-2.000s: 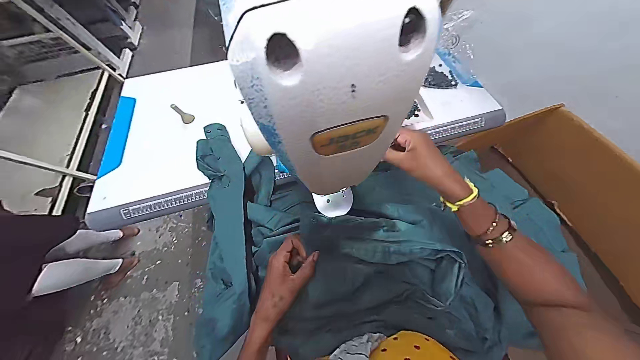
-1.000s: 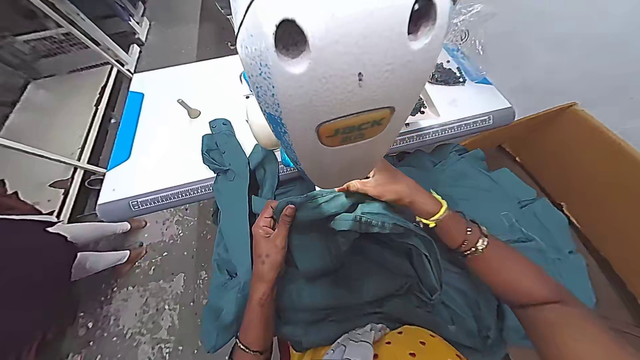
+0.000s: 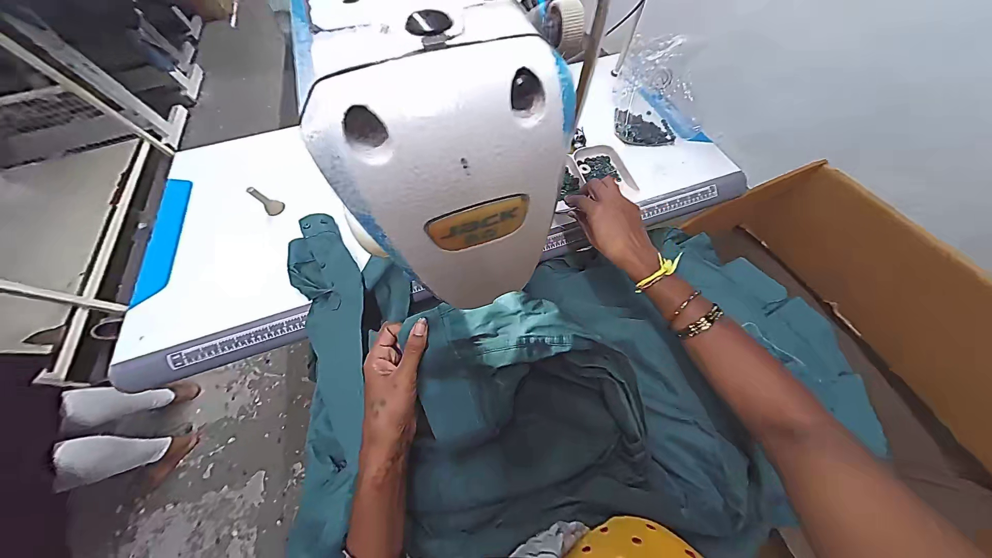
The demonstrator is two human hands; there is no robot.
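The white head of a Jack sewing machine fills the upper middle and hides its needle area. Below it, a teal garment drapes over the table's front edge and my lap. My left hand pinches the garment's edge between thumb and fingers, left of the machine head. To the right of the head, my right hand has its fingertips at a small tray of dark green buttons. Whether it holds a button cannot be seen.
A metal tool with a rounded end lies on the white table. A clear bag of dark buttons is at the back right. A cardboard box stands right, beside more teal fabric. A person's legs are at left.
My right hand has moved from the garment edge beneath the machine head, back and right to the button tray. My left hand still grips the cloth.
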